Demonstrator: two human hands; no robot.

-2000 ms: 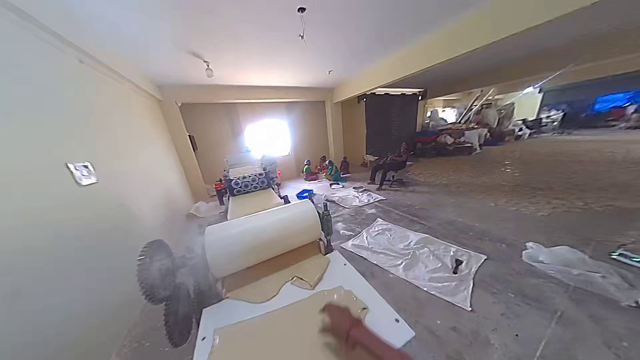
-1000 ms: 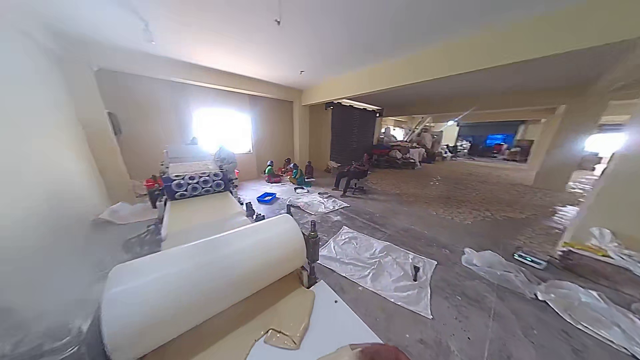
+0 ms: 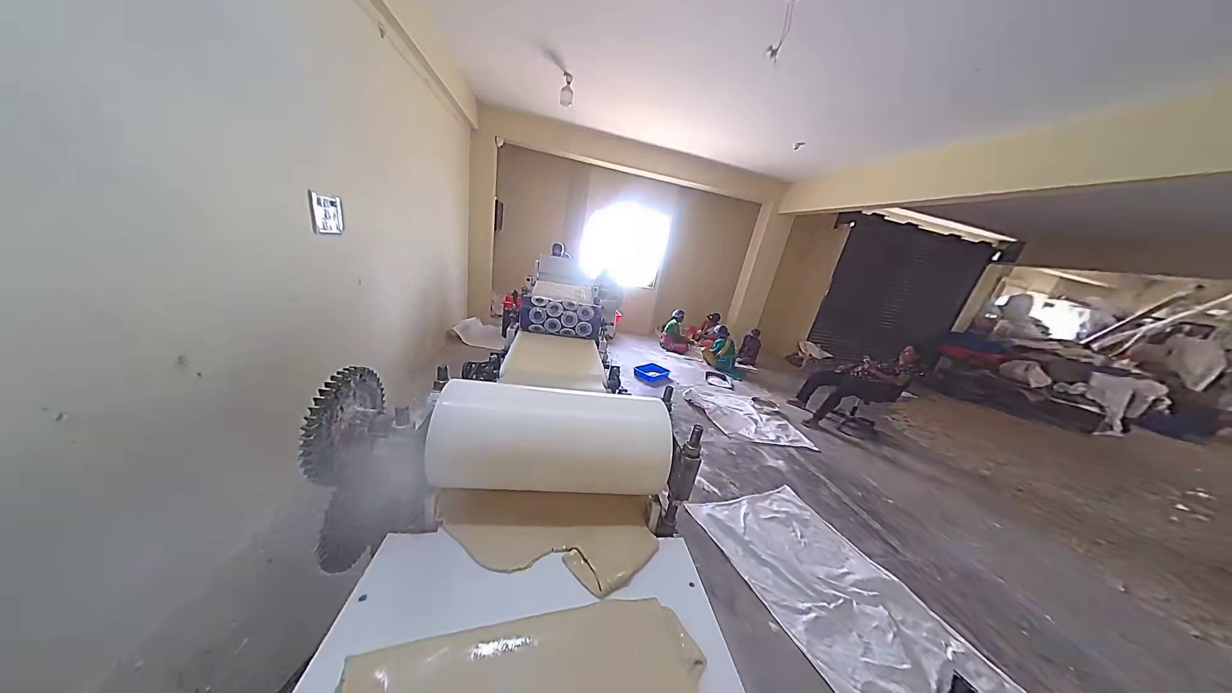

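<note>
Neither my left hand nor my right hand shows in the head view. A smooth sheet of beige dough (image 3: 539,653) lies on the white feed board (image 3: 395,587) at the bottom of the view. Beyond it, a second dough piece (image 3: 510,534) with a ragged near edge and a folded corner lies against the underside of the large white roller (image 3: 549,438). Behind the roller a pale dough band (image 3: 553,361) runs along the machine to a cutting roller with round moulds (image 3: 561,316).
Toothed gears (image 3: 342,423) stand left of the roller near the wall. White plastic sheets (image 3: 837,587) lie on the floor at right. A blue crate (image 3: 652,372) is beside the machine. Several people (image 3: 722,348) sit on the floor, and one person (image 3: 866,380) sits on a chair.
The hand that was over the dough two seconds ago, and at the bottom edge one second ago, is out of view now. The view has swung right and back left.
</note>
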